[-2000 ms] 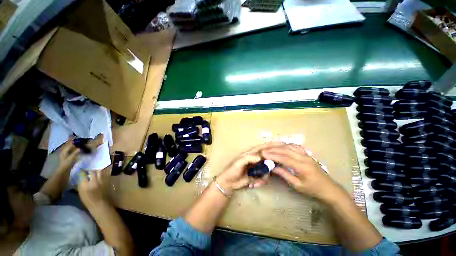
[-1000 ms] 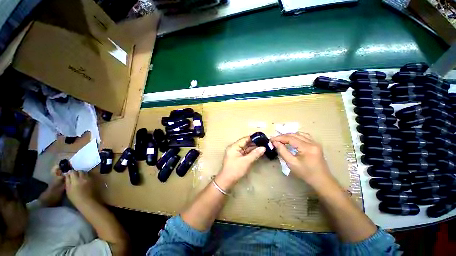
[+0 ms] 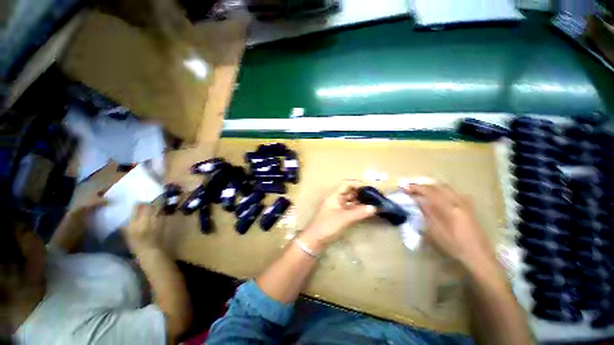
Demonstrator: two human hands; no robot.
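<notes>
The frame is blurred. A black unit [image 3: 382, 205] is held above the cardboard mat [image 3: 336, 269], tilted down to the right. My left hand [image 3: 336, 215] grips its left end between thumb and fingers. My right hand [image 3: 444, 219] is at its right, fingers curled near a whitish scrap [image 3: 412, 229] beside the unit's right end. Whether the right fingers hold the scrap or anything else is hidden by blur. A loose pile of black units [image 3: 268, 168] lies on the mat to the left, some with small white labels.
Rows of black units [image 3: 562, 215] stand at the right, with a single unit [image 3: 482, 128] by the belt edge. The green belt [image 3: 404, 67] runs behind. At left are a carton [image 3: 141, 74] and a seated person's hands with a white sheet [image 3: 128, 201].
The whole view has shifted. My right hand has moved off the unit's face to the right. The person at left now has a white sheet instead of a unit, and one more unit lies at the pile's upper left.
</notes>
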